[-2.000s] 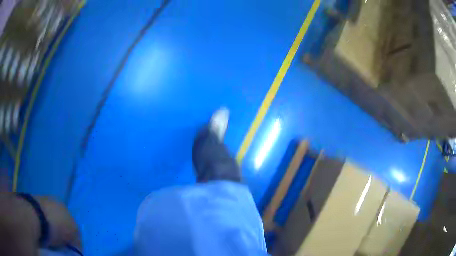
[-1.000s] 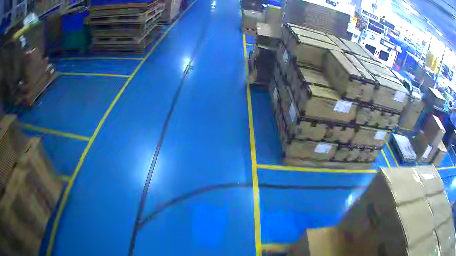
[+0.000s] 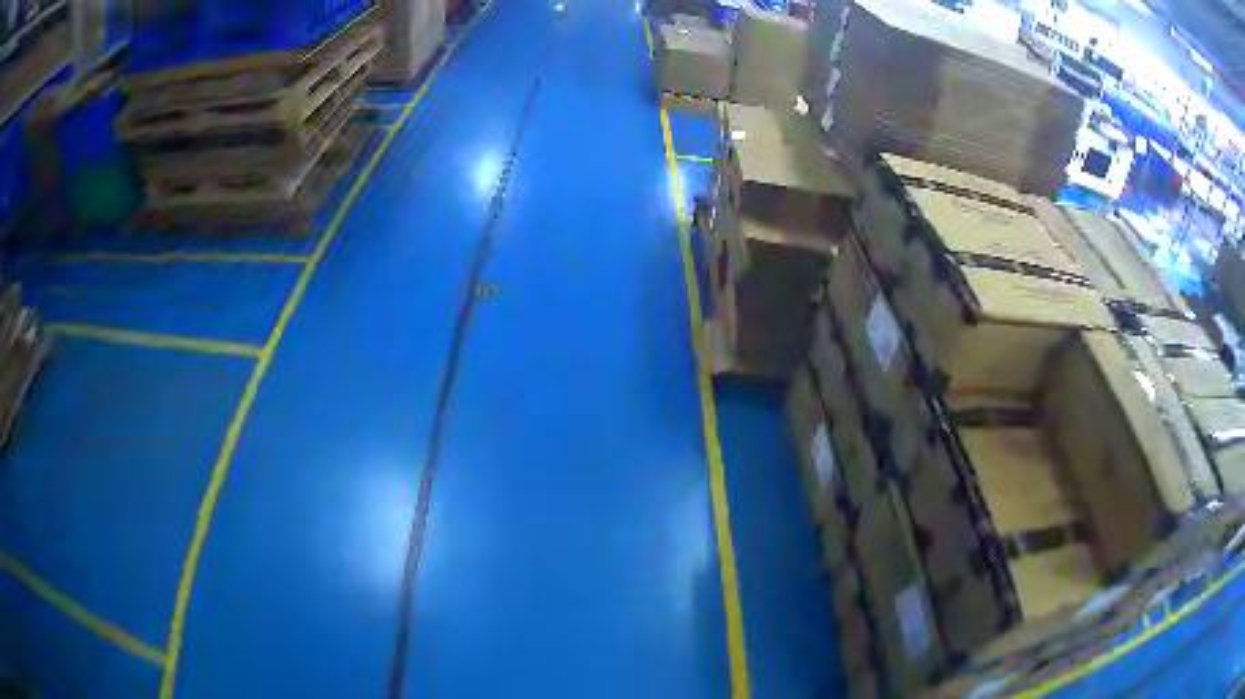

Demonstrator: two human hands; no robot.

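Note:
Neither of my hands is in view. Nearest in front of me is a glossy blue floor (image 3: 587, 451) with a dark line running away along it and a yellow line on each side. Close on the right stands a large stack of brown cartons (image 3: 888, 451) with dark strapping and white labels. The top of the stack has a recessed place with lower cartons in it.
Wooden pallets (image 3: 246, 137) with blue goods on top stand at the upper left. A smaller carton stack (image 3: 778, 260) stands beyond the large one, with a pile of flat cardboard (image 3: 942, 96) behind. Bright shelving or equipment shows at the upper right.
The view has moved forward along the floor. The large carton stack is now closer on the right, and the pallets are nearer on the left. My leg, shoe and wrist, seen earliest, are gone.

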